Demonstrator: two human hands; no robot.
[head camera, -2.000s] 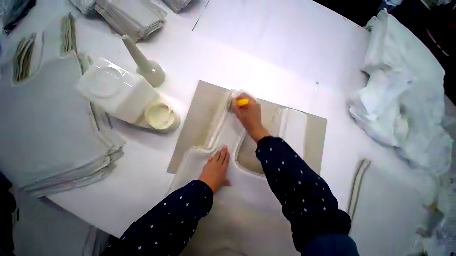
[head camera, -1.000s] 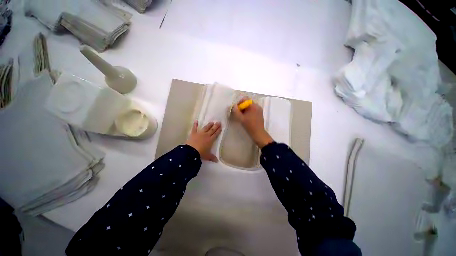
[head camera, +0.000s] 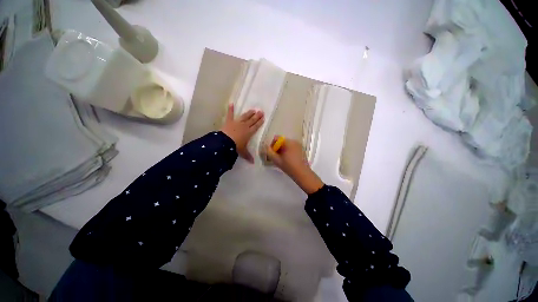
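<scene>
A white cut panel with two strap-like arms lies on a grey-beige backing board. My right hand is closed around a glue brush, whose yellow handle shows above the fingers. It is at the inner edge of the left arm, low in the U-shaped gap. The bristles are hidden under my hand. My left hand lies flat with spread fingers on the left arm of the panel, holding nothing.
A translucent glue container lies on its side at the left, beside a spouted bottle. A stack of panels is far left. Crumpled white material is upper right. A second panel pile is at lower right.
My right hand with the brush has moved from the outer edge of the left arm to its inner edge and down the gap. My left hand has moved up onto the arm. The view has shifted.
</scene>
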